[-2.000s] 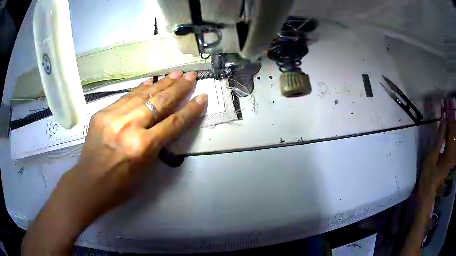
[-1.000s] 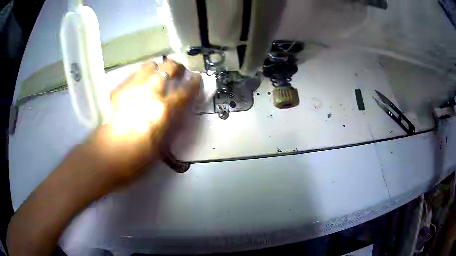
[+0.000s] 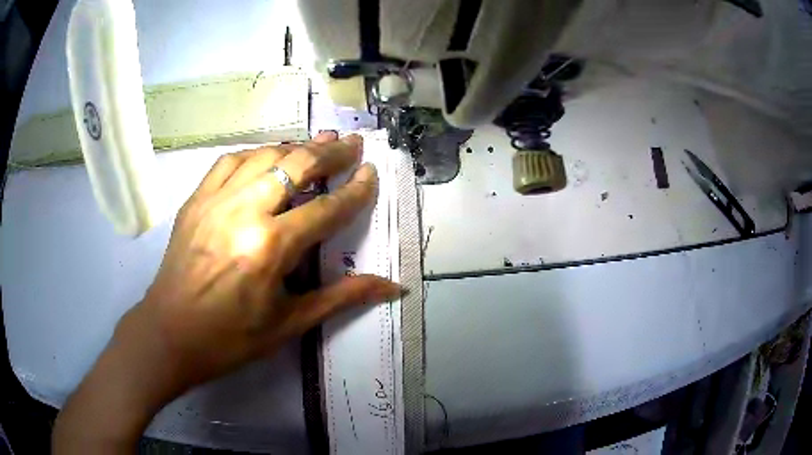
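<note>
The long white template (image 3: 361,373) lies pointing toward me, its far end by the presser foot (image 3: 398,133). It has dotted lines and handwriting. A pale beige ribbed strip (image 3: 412,329) shows along its right side and a dark strip (image 3: 313,391) along its left. My left hand (image 3: 245,240), with a ring, lies spread on the template, fingertips near the foot and thumb reaching across to the beige strip. My right hand is not in view. The sewing machine head (image 3: 401,44) hangs above the foot.
Olive-beige bands (image 3: 223,114) lie left of the needle. A smooth white machine piece (image 3: 109,115) stands at upper left. The brass-coloured dial (image 3: 539,171) is right of the foot. A small dark strip (image 3: 659,167) and black thread snips (image 3: 719,193) lie on the right.
The template and strips have turned from lying leftward to pointing toward me. My left hand has changed position on them. My right hand, seen at the right edge two seconds ago, is gone from view.
</note>
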